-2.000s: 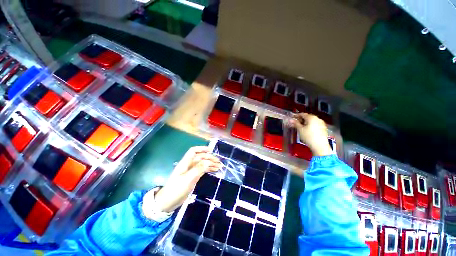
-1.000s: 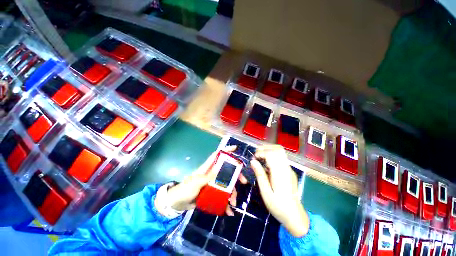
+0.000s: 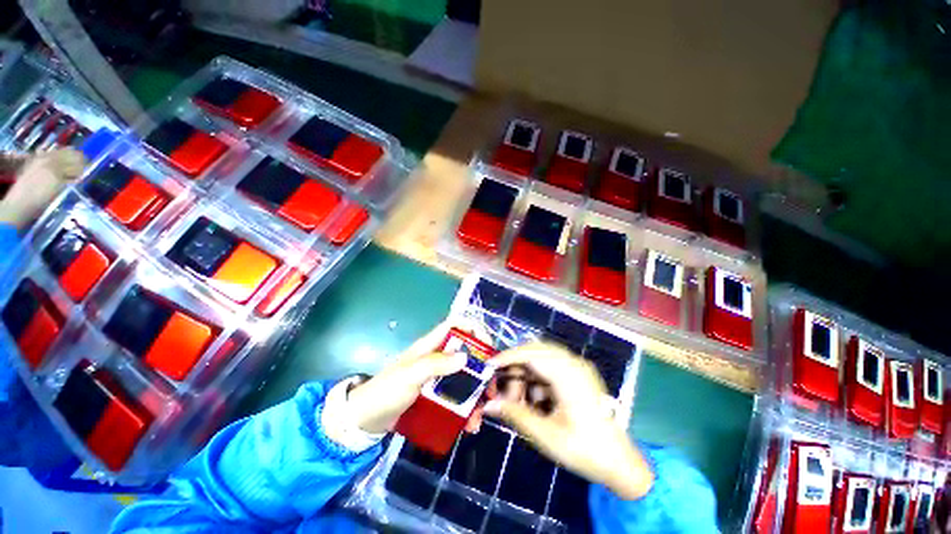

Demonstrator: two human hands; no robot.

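Observation:
My left hand [image 3: 401, 388] holds a red device housing [image 3: 430, 422] above the panel tray, with its thumb on the upper part of the face. The housing shows a dark window with a white edge, partly hidden by my fingers. My right hand [image 3: 553, 402] is at the housing's right edge with its fingers bent together. Whether it grips the housing or a small piece is hidden and blurred. The clear panel tray [image 3: 504, 469] with black screen panels lies under both hands.
The housing tray [image 3: 594, 214] stands on brown cardboard [image 3: 412, 217] behind the panel tray. A large tilted unit tray [image 3: 224, 214] is at left, where another person's hand [image 3: 44, 179] reaches in. More housing trays [image 3: 777, 417] are at right.
Since two seconds ago, my left hand has taken hold of a housing and my right hand has come back from the housing tray. Lately my right hand moved down onto the housing; another person's hand appeared at left.

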